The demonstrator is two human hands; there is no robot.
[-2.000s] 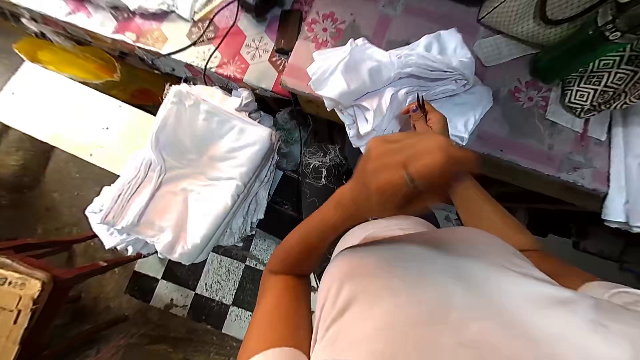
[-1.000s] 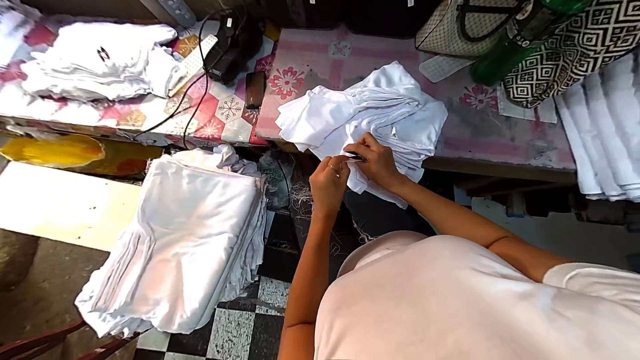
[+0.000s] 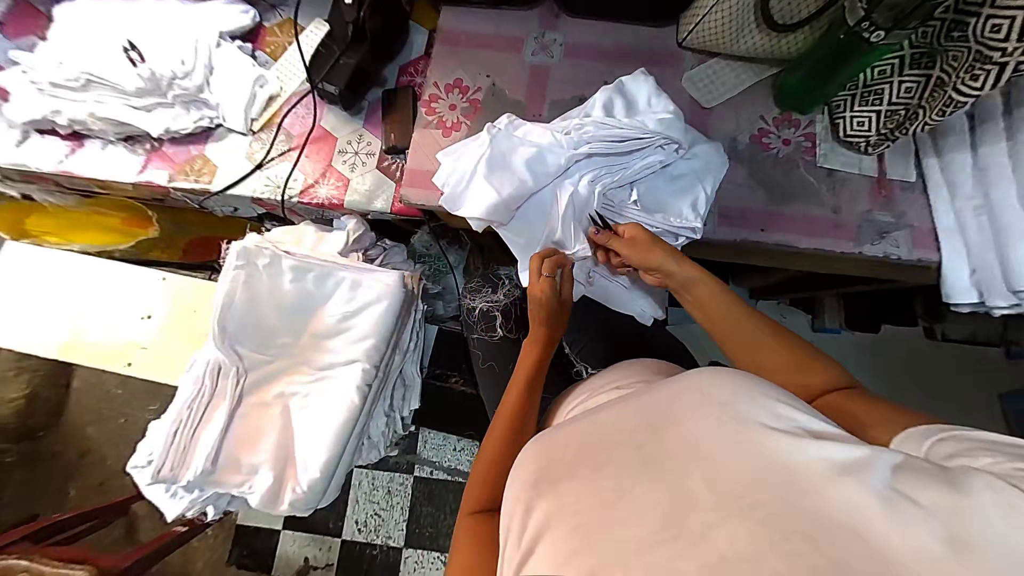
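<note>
A heap of white fabric pieces lies on the table, its near part hanging over the edge toward my lap. My left hand, with a ring on one finger, pinches the hanging edge of the cloth. Just to its right, my right hand holds small dark-bladed thread snips, their tips pointing up and left over the fabric. Whether the blades touch the cloth cannot be told. Loose thread clippings cling to the dark cloth over my leg.
A tall folded stack of white cloth stands at my left. More white garments, a phone and black cables lie at the back left. A green bottle, a patterned bag and hanging white cloths are at the right.
My hands, overlapping and blurred two seconds ago, were close together at the cloth one second ago. Now they are a little apart, with the snips pointing over the fabric.
</note>
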